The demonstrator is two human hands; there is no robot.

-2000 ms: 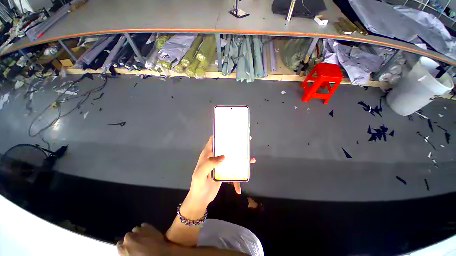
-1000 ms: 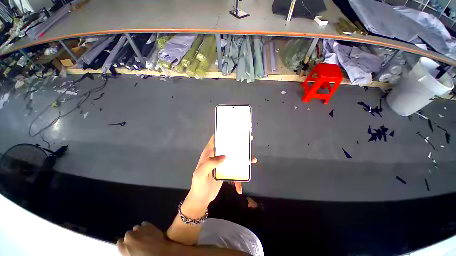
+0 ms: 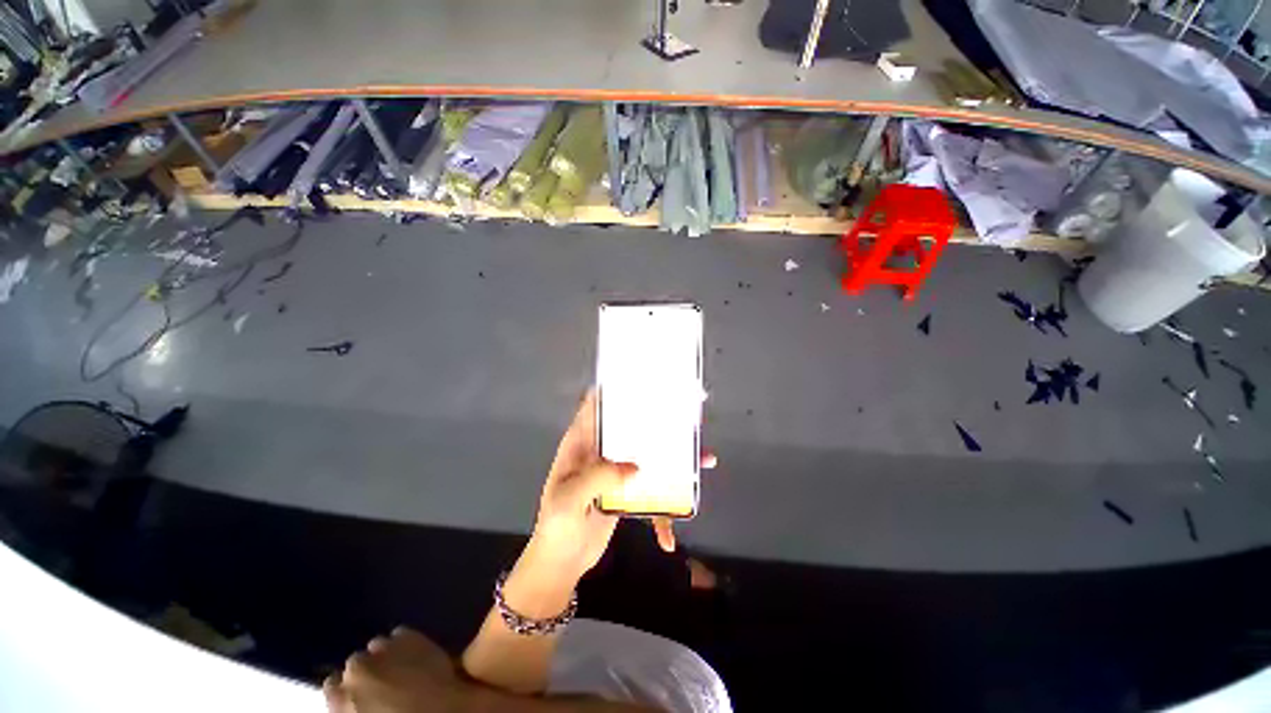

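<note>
A smartphone stands upright in front of me, with a bright white screen turning pale orange at its lower end. My left hand is shut on its lower half, with the thumb over the lower left of the screen and fingertips showing at the right and lower edges. A beaded bracelet is on the left wrist. My right hand is at the bottom left, its forearm crossing the left forearm. Its knuckles look bent; its palm and most of the fingers are hidden.
A long table with an orange edge spans the back, with fabric rolls beneath. A red stool and white bin stand right. Dark offcuts lie on the floor. A round caged fan and cables are left.
The phone and left hand sit slightly lower in view, and the thumb is lower on the screen. The background has shifted slightly. The right hand has barely moved.
</note>
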